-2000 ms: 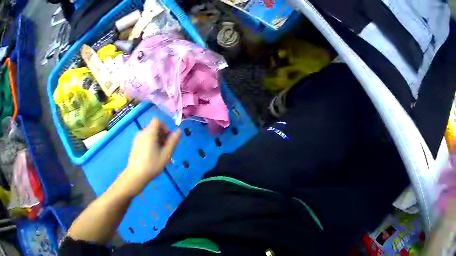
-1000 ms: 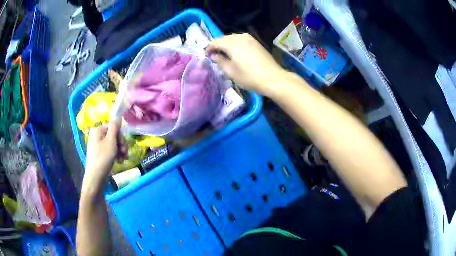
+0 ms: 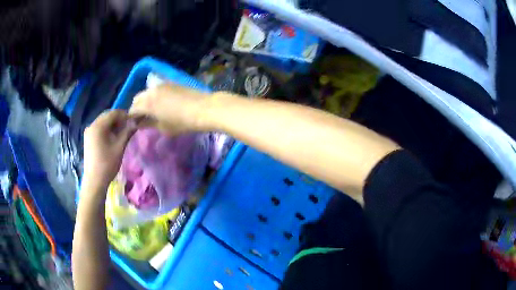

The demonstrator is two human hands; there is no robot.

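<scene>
A clear plastic bag point(image 3: 164, 164) with pink-purple contents sits in the blue plastic basket point(image 3: 214, 187), on top of other items. My left hand point(image 3: 104, 139) and my right hand point(image 3: 167, 110) meet at the top of the bag, with their fingers close together and blurred. Both hands hold the gathered upper edge of the bag. The exact grip of the fingertips is hidden. The bag's lower part hangs below the hands inside the basket.
A yellow bundle point(image 3: 136, 235) lies in the basket below the bag. The white table edge point(image 3: 418, 93) curves along the right, with black and pale cloth pieces point(image 3: 452, 56) on it. A blue box point(image 3: 288, 42) stands at top centre. Blue crates point(image 3: 34, 187) stand at left.
Both hands have come together at the bag's top; one second ago they held its open mouth wide apart. The bag's mouth is now gathered. The view has shifted and the basket appears tilted.
</scene>
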